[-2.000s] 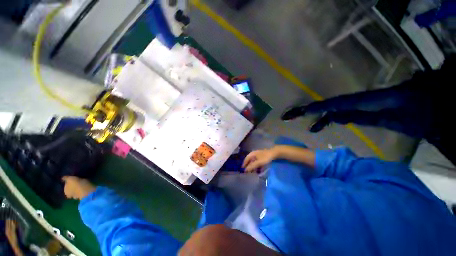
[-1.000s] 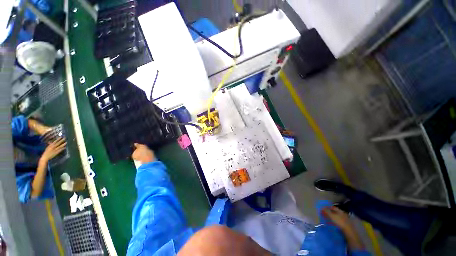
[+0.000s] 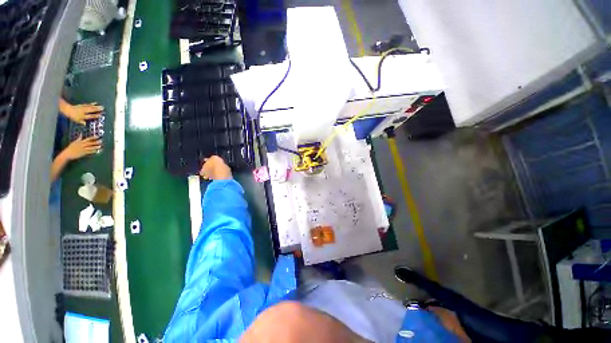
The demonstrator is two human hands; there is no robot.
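Note:
My left hand (image 3: 216, 169) grips the near edge of a large black blister tray (image 3: 208, 120), which lies flat to the left of the machine. The tray's pockets look black; whether parts sit in them cannot be told. The orange fixture (image 3: 322, 236) sits near the front of the grey-white machine plate (image 3: 342, 201), which is speckled with dark bits. No hand is at the fixture. My right hand (image 3: 450, 323) is low at the right, blurred and partly hidden beside my blue sleeve; its fingers cannot be made out.
Brass-yellow machine head (image 3: 310, 159) is above the plate, with a yellow hose. More black trays (image 3: 204, 20) lie beyond. The green conveyor (image 3: 157, 234) carries small pale parts. Another worker's hands (image 3: 84, 149) are across it. A person's dark-clothed legs (image 3: 482, 311) are at lower right.
The view has turned and shifted. The black tray now lies straighter alongside the machine, with my left hand still at its near edge. My right hand has moved from the machine's front down to the right.

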